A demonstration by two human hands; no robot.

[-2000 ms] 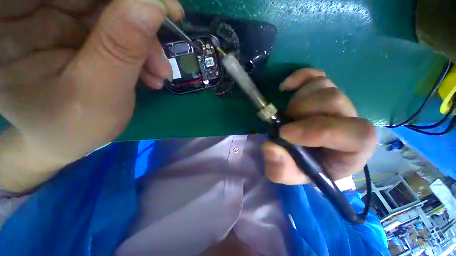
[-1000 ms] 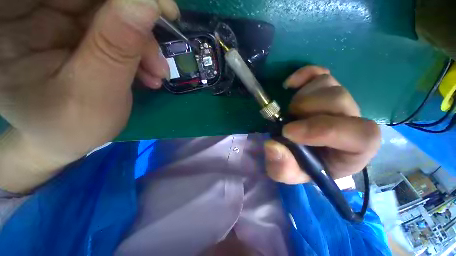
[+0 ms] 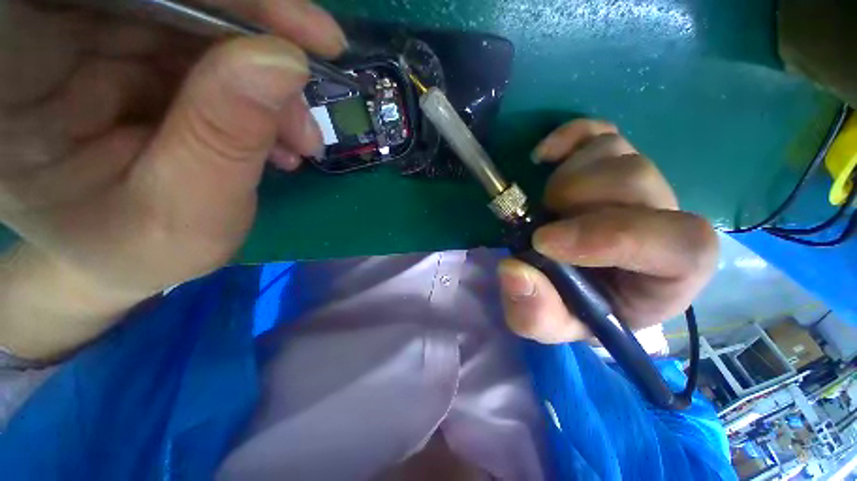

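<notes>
The open black device housing (image 3: 409, 141) lies on the black fixture (image 3: 484, 80), with a circuit board (image 3: 352, 118) and a red wire inside. My left hand (image 3: 202, 141) holds thin metal tweezers (image 3: 211, 16); their tips reach into the upper part of the housing, and its fingers cover the housing's left end. My right hand (image 3: 620, 235) holds the soldering iron (image 3: 460, 141) by its black handle. The iron's tip is just right of the housing's upper right edge, over the fixture's round part; whether it touches cannot be told.
The green mat (image 3: 658, 113) lies under the fixture. Black cables (image 3: 799, 230) and a yellow item (image 3: 841, 164) are at the right edge. A dark object (image 3: 832, 42) is in the upper right corner. Metal racks (image 3: 752, 362) stand beyond, lower right. My blue-clad lap or sleeves show below.
My left hand has shifted slightly and the tweezers lie flatter, with more of their length showing. The iron tip has moved slightly right, away from the board. The housing has barely moved.
</notes>
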